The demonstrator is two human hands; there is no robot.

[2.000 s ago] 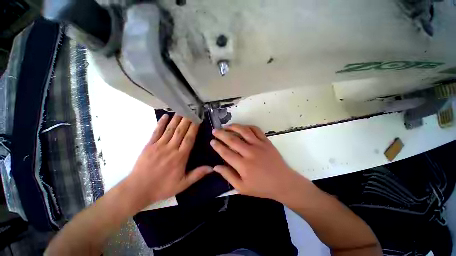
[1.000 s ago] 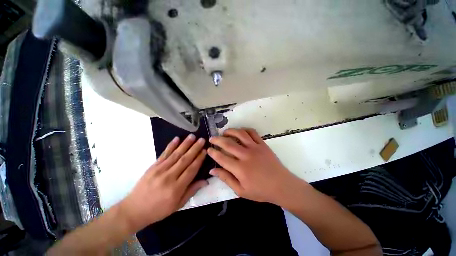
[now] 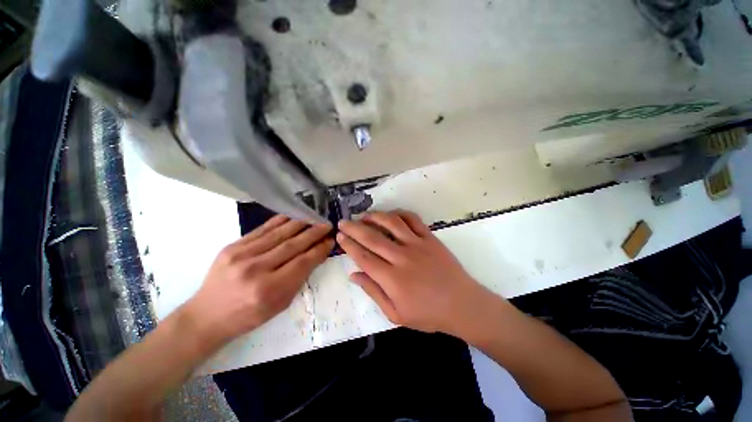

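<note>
A dark cut piece [image 3: 254,216] lies on the machine bed at the presser foot [image 3: 338,206], mostly hidden under my hands and the lever guard. My left hand [image 3: 262,268] lies flat on it, fingers together, fingertips just left of the foot. My right hand [image 3: 404,264] rests just right of it, fingertips near the foot and the thumb apart on the white table. Neither hand is closed around the cloth. The needle is too small to make out.
The cream sewing machine head [image 3: 462,74] fills the top. The grey lever guard [image 3: 218,107] slants down to the foot. Dark strips [image 3: 25,222] on plaid fabric [image 3: 91,247] lie left. A tan block [image 3: 636,239] lies right. Black cloth [image 3: 354,383] hangs below the table edge.
The dark piece has moved up under the foot, baring white table below it. My left hand has slid up and left, then turned more sideways. My right hand has barely moved.
</note>
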